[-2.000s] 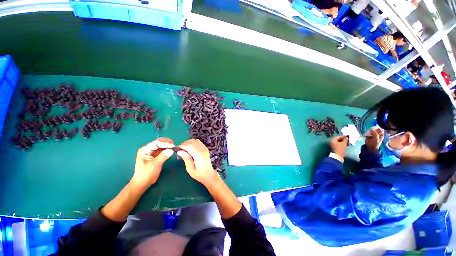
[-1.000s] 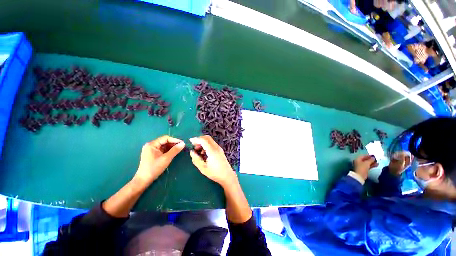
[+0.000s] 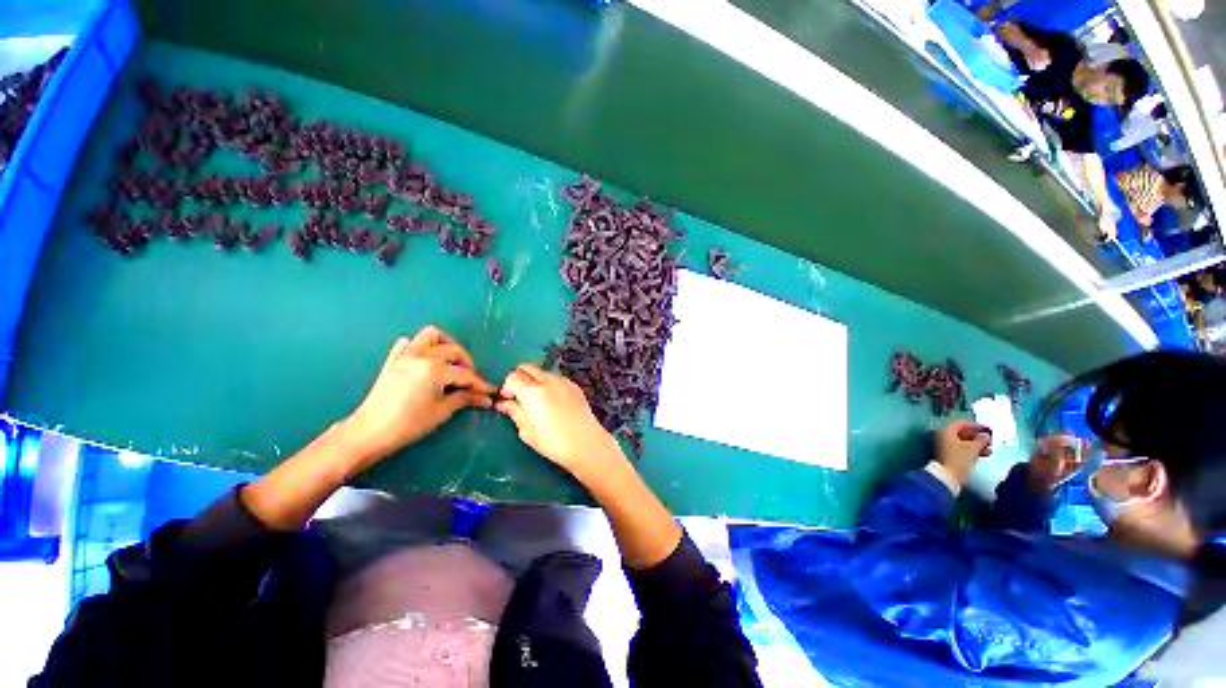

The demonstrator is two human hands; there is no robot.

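My left hand (image 3: 420,390) and my right hand (image 3: 549,411) meet fingertip to fingertip above the green bench. A small dark moulded part (image 3: 498,398) shows between their fingertips, mostly hidden by the fingers. Both hands seem to pinch it. A dense heap of loose dark parts (image 3: 619,303) lies just beyond and right of my right hand. More dark parts (image 3: 323,192) lie in loose rows at the upper left of the bench. A flat white sheet (image 3: 756,370) lies right of the heap.
A blue tote (image 3: 84,121) with dark parts inside stands at the left bench end. A green conveyor belt (image 3: 753,148) runs behind the bench. A person in blue workwear (image 3: 941,571) sits at the right by a smaller dark pile (image 3: 928,382). A few parts (image 3: 722,264) lie above the sheet.
The view has shifted, bringing more of the left tote into sight. My hands were slightly apart one second ago; now their fingertips meet at the small part.
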